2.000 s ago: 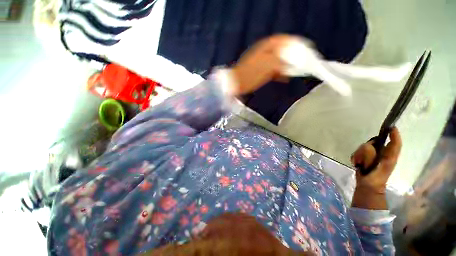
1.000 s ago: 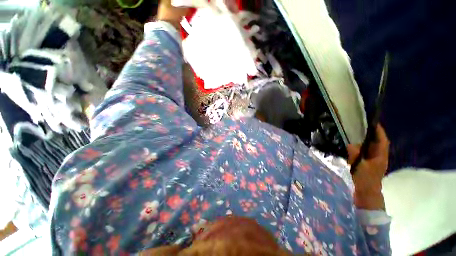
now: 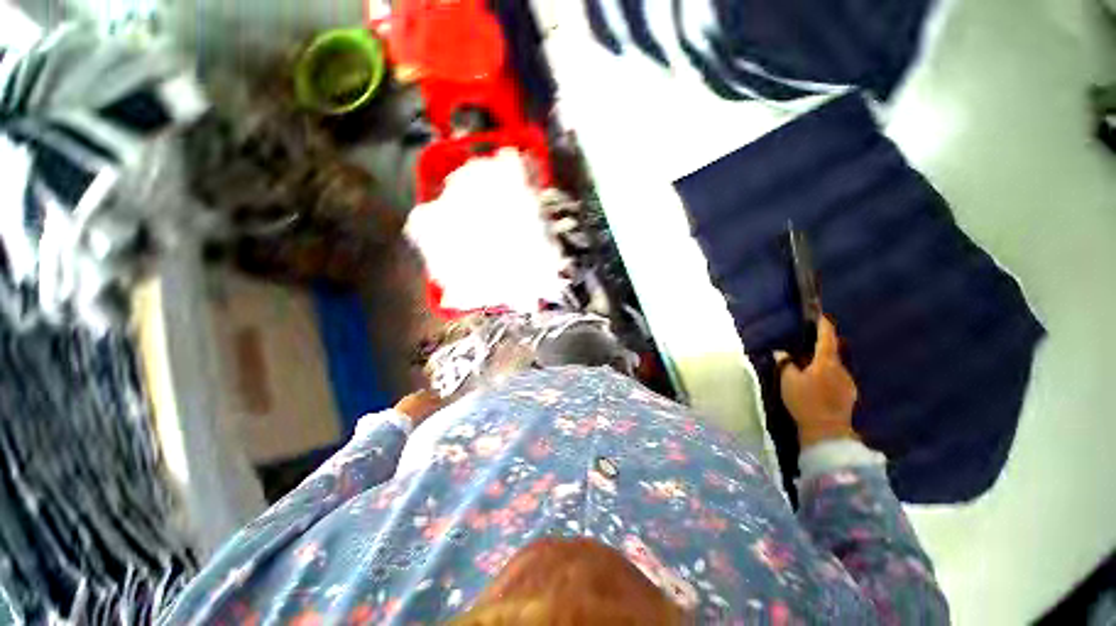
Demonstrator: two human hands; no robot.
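Observation:
A navy garment panel (image 3: 930, 330) with stitched channels lies flat on the pale table (image 3: 979, 544). My right hand (image 3: 818, 391) holds black shears (image 3: 804, 275) by the handles over the left part of the panel, blades pointing away from me. My left hand (image 3: 420, 405) is low beside my body at the table's left. It is small and partly hidden, and I cannot tell whether it holds anything.
Striped navy and white pieces (image 3: 734, 55) lie at the table's far side. Left of the table are a red plastic item (image 3: 459, 55) with a white heap (image 3: 483, 239), a green bin (image 3: 339, 71), pale offcuts (image 3: 459, 355), a cardboard-coloured box (image 3: 275, 367) and dark-and-white layered pieces (image 3: 74, 428).
The view has shifted, showing more of the table and whole panel. My left hand has moved from the red item's far side back towards my body. My right hand still holds the shears.

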